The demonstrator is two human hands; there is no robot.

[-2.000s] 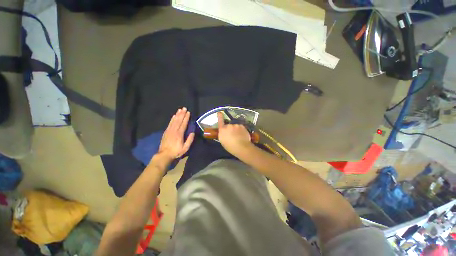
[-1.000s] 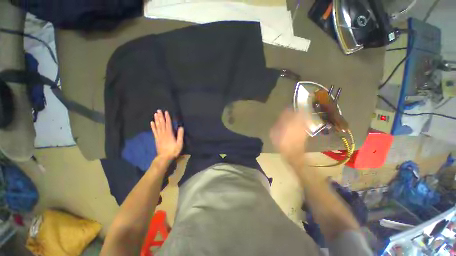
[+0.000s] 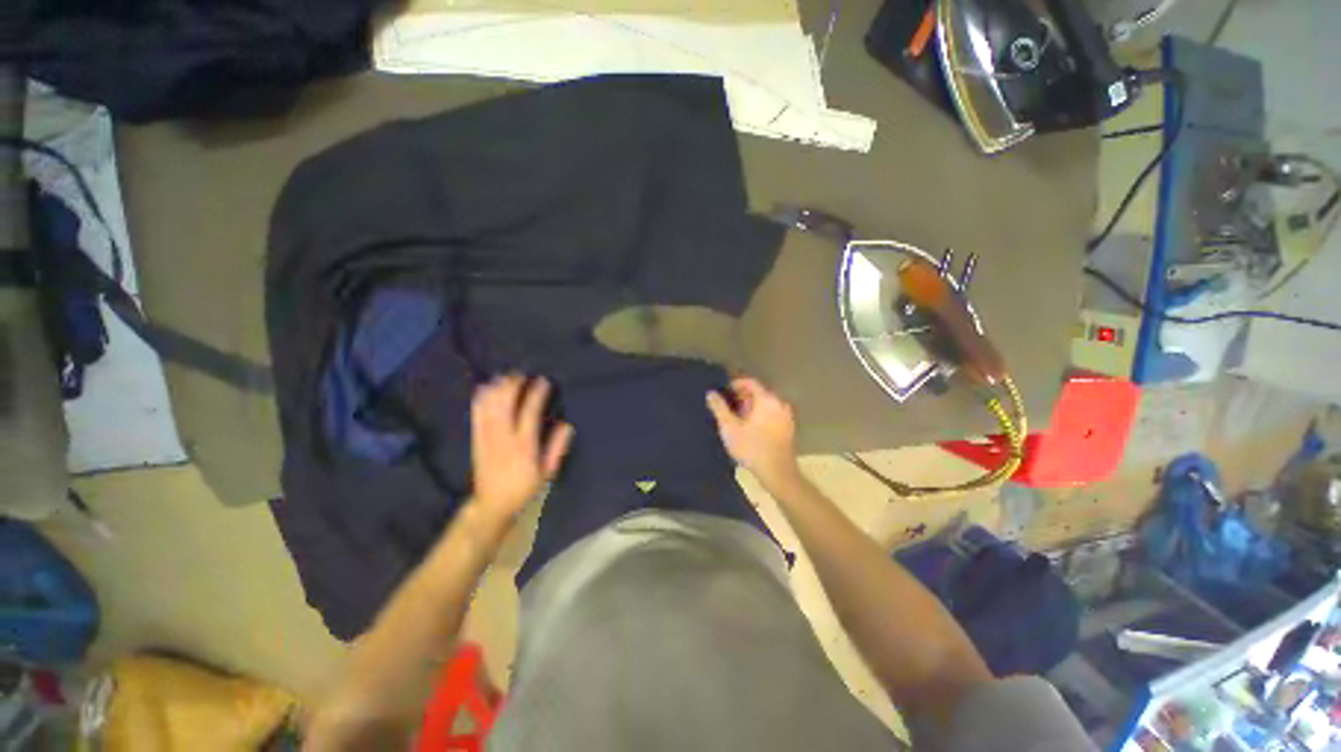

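Note:
The dark navy garment (image 3: 500, 191) lies spread on the brownish-olive table, its near part rumpled and hanging over the front edge. A brighter blue patch (image 3: 394, 335) shows on its left part. My left hand (image 3: 510, 441) lies on the cloth near the middle, fingers slightly apart. My right hand (image 3: 756, 426) pinches the garment's right edge between thumb and fingers. The electric iron (image 3: 882, 316) with orange-brown handle stands on the table to the right, its silver plate showing, and no hand touches it.
A second iron (image 3: 1015, 66) is at the far right. Thread snips (image 3: 812, 222) lie beside the garment. Paper patterns (image 3: 618, 52) and heaped navy cloth (image 3: 191, 56) are at the far edge. A dark strip (image 3: 191, 350) is at left. A red plastic stool (image 3: 1081, 434) shows below the table edge.
My right hand has let go of the iron, now set down at right, and has moved back to the garment's edge. The near cloth and blue patch have shifted and wrinkled; the armhole-like gap has narrowed.

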